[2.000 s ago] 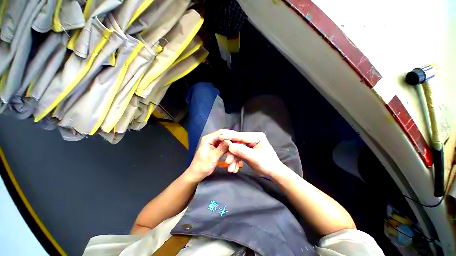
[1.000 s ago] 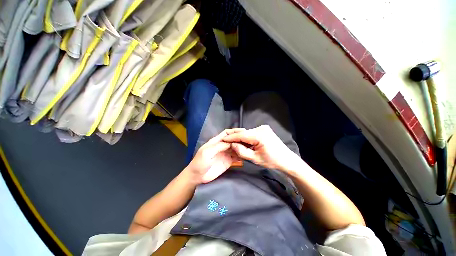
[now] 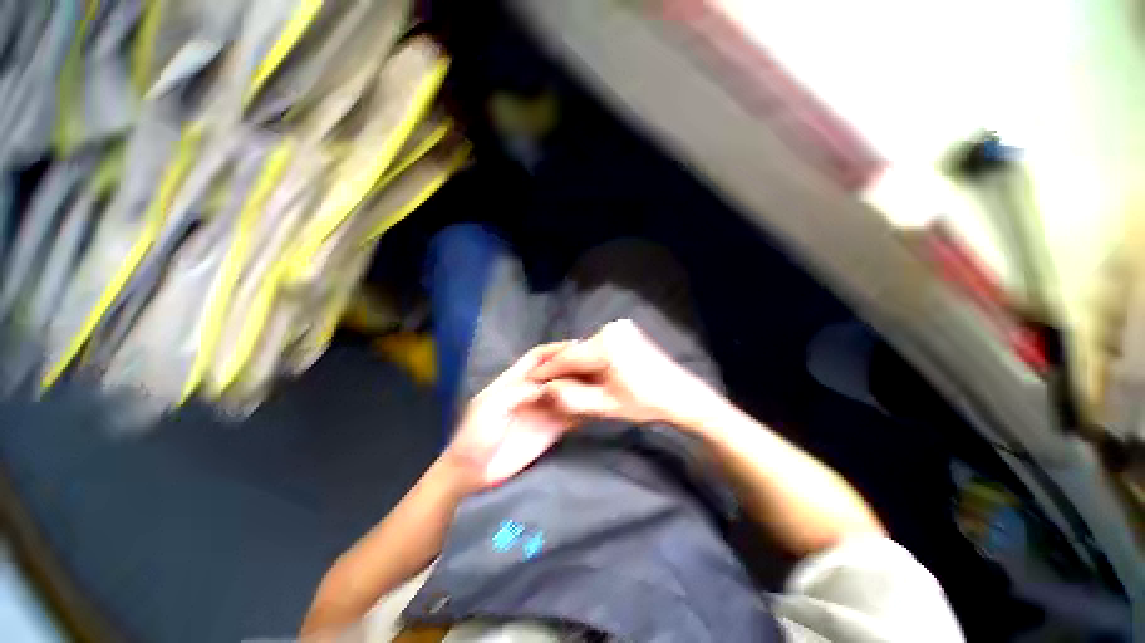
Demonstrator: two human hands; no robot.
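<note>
My left hand [image 3: 509,415] and my right hand [image 3: 615,377] meet over my aproned lap, fingertips together. The frame is blurred, and I cannot tell whether anything is between the fingers. The right fingers lie over the left fingertips. The left palm is partly turned up. No bag is in my hands. The grey apron [image 3: 590,534] with a small blue mark lies below them.
A pile of grey-beige bag pieces [image 3: 239,214] with yellow edges is at upper left. A pale worktable with a red edge strip [image 3: 779,94] runs along the right, with a hammer [image 3: 1023,239] lying near its edge. A blue trouser leg [image 3: 462,276] shows beyond my hands.
The whole view has shifted and blurred, with the bag pile and table lower and further left. My hands stay together; the orange item seen under them earlier no longer shows.
</note>
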